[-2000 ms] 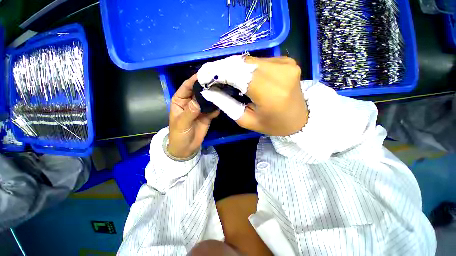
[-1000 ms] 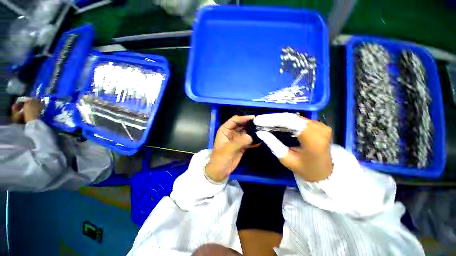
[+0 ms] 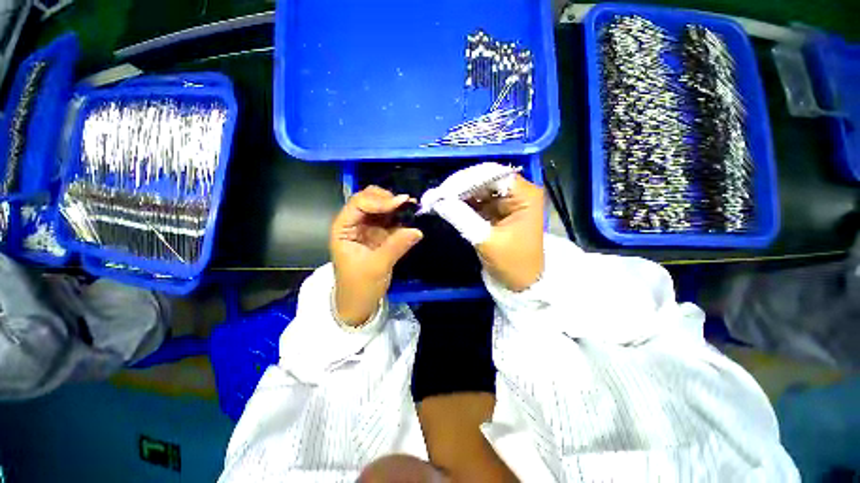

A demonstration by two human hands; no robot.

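My left hand (image 3: 368, 245) is bare and holds a small black part (image 3: 407, 211) between thumb and forefinger above the near blue tray (image 3: 443, 294). My right hand (image 3: 500, 222) has white wraps on its fingers and pinches thin silver rods (image 3: 495, 184), partly hidden by the fingers. The fingertips of both hands are close together, with the rod ends by the black part. Whether they touch cannot be told. The near tray is dark inside, with black contents.
The middle blue tray (image 3: 377, 141) holds fanned rods at its right side. A right tray (image 3: 769, 189) holds two dense columns of rods. A left tray (image 3: 223, 141) holds rows of rods. A slim dark tool (image 3: 560, 198) lies right of the near tray. Grey sleeves (image 3: 57, 321) show at left.
The view has shifted, first left and then back. My left fingers have opened out around the black part, and rods now show more clearly in my right hand.
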